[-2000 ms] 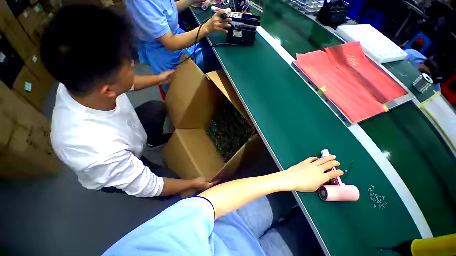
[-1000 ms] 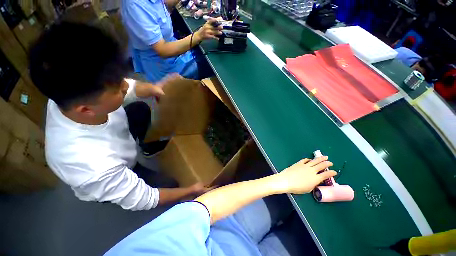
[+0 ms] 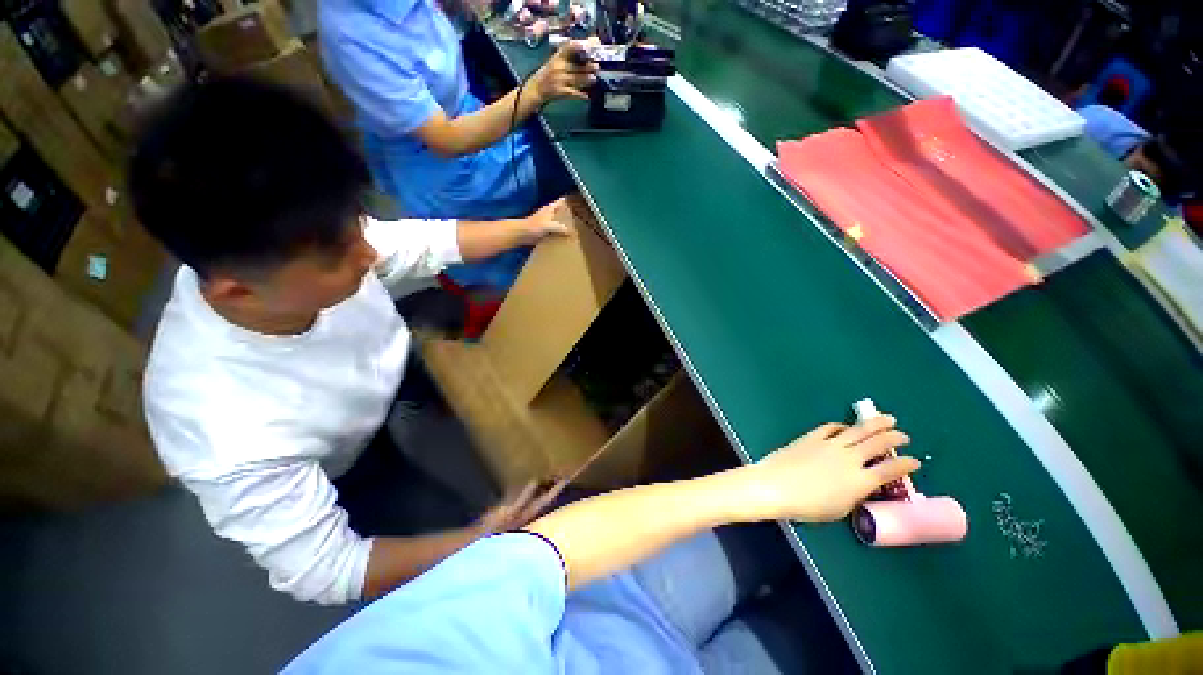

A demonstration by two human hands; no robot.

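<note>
My left hand (image 3: pixel 844 472) reaches in from the bottom, palm down, with its fingers closed over the handle of a pink appliance unit (image 3: pixel 920 521). The unit lies on the green bench top (image 3: pixel 924 600), its pink cylinder toward the near side and a dark round end facing left. The pale handle tip shows beyond my fingers; much of the handle is hidden. Loose small screws (image 3: pixel 1020 528) lie just right of the unit. Part of the yellow screwdriver (image 3: pixel 1161 657) is cut off at the bottom right corner. My right hand is out of the picture.
A person in white handles an open carton (image 3: pixel 561 310) left of the bench. A worker in blue holds something beside a black box (image 3: pixel 627 103). A red sheet (image 3: pixel 939 211), white board (image 3: pixel 983 99) and silvery spool (image 3: pixel 1132 198) lie farther off.
The person in white has moved a hand to the carton's far flap, and the flaps have shifted. Less of the yellow screwdriver shows. My left hand stays on the unit.
</note>
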